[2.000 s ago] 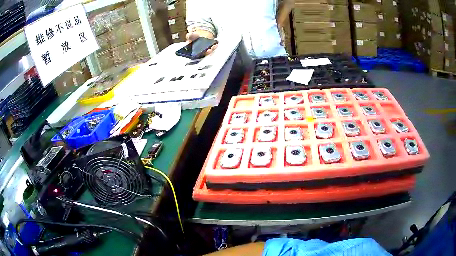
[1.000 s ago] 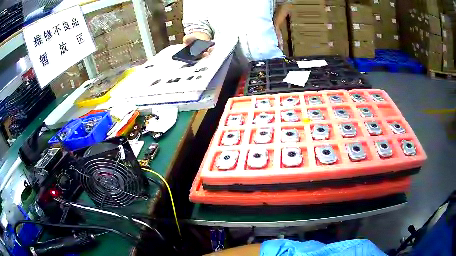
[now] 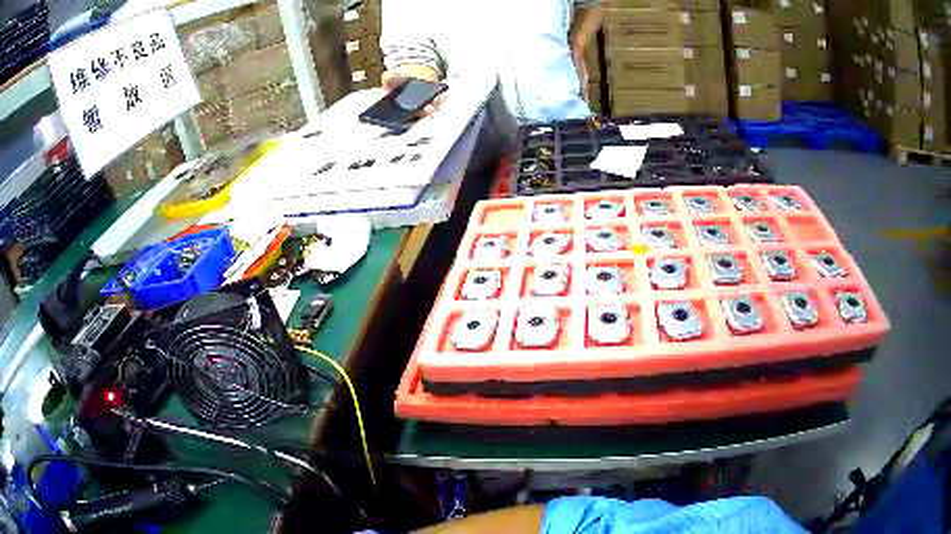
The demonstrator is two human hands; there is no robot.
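A pink-red foam tray [image 3: 647, 353] lies nearest in front of me on a side stand. Its grid holds rows of silver watch cases [image 3: 610, 321], each with a dark round spot in the middle. The pocket at its back left corner is empty, and one near the back right is too. More foam layers, black and pink-red, lie under it. At the bottom edge a blue sleeve and a bit of bare forearm show; the hand is out of the picture. My other hand is also out of the picture.
A black fan [image 3: 236, 372], blue parts bin [image 3: 172, 273], yellow tray [image 3: 217, 179] and cables are on the green bench at left. Another person's hand [image 3: 415, 79] holds a dark phone-like device [image 3: 405, 104] over white boards. A black tray [image 3: 652, 151] stands behind the foam tray; cartons [image 3: 667, 68] stand beyond.
The view has shifted slightly, so the foam tray sits a little further left than two seconds ago. The other person's hand and device have tilted slightly. The watch cases keep their places.
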